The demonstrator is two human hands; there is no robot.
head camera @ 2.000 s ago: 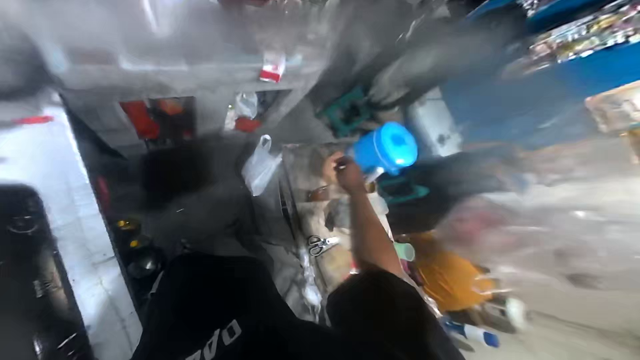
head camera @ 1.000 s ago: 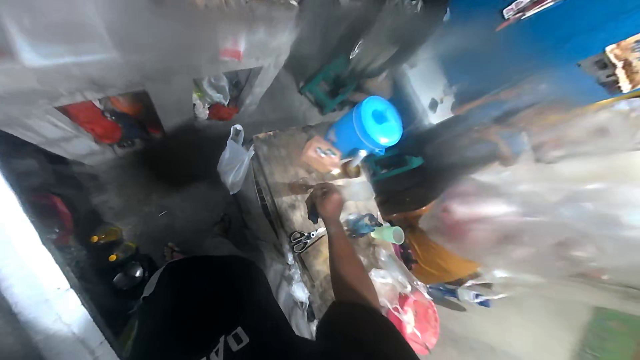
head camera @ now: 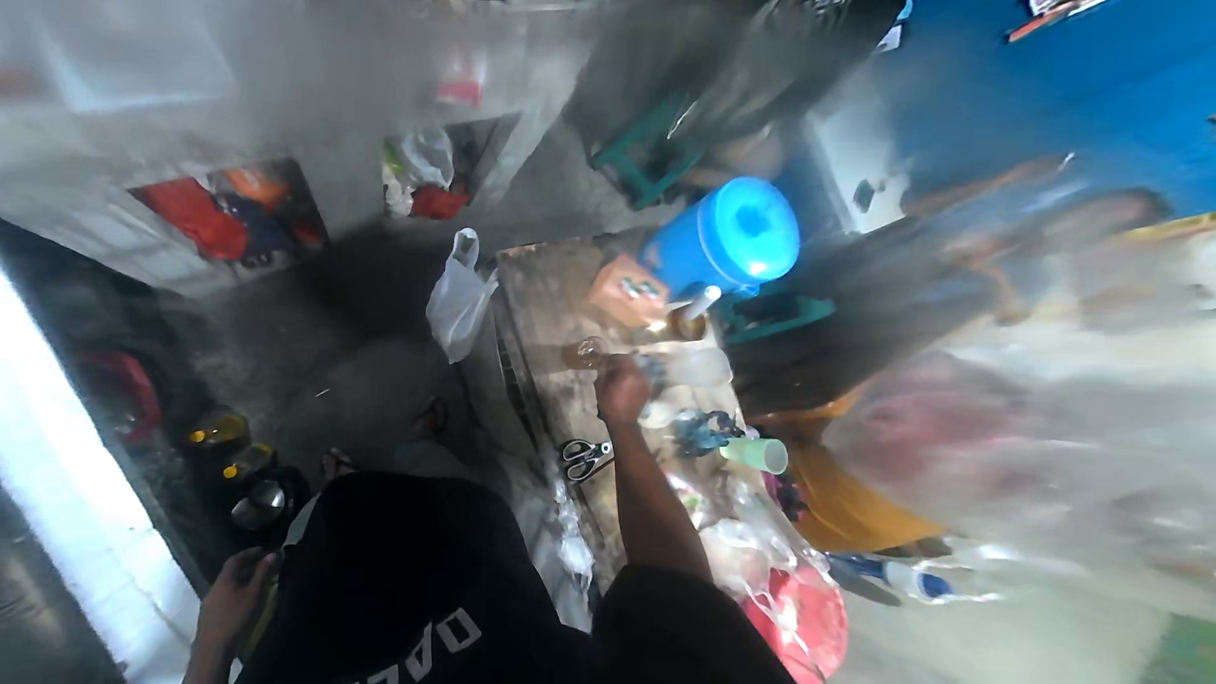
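Note:
My right hand (head camera: 622,389) is over the wooden table, its fingers curled beside a small clear glass (head camera: 589,351); whether it grips the glass is unclear. Black-handled scissors (head camera: 581,460) lie by the table's near edge, close to my right forearm. Beyond the hand are a box (head camera: 629,290), a brown cup (head camera: 688,323) and a blue drink cooler jug (head camera: 727,236). A pale green cup (head camera: 757,454) lies on its side near a dark plastic bag (head camera: 705,432). My left hand (head camera: 236,591) is low at the left, fingers bent near a yellow-green thing; its hold is unclear.
A white plastic bag (head camera: 460,302) hangs at the table's left end. Clear bags and a red round container (head camera: 807,622) are at the lower right. Green stools (head camera: 648,157) stand beyond the table. Yellow-capped bottles (head camera: 220,429) stand on the left floor. A blurred person (head camera: 1054,237) is at the right.
My right hand has moved away from the blue jug to the middle of the table. My left hand has come into view at the lower left.

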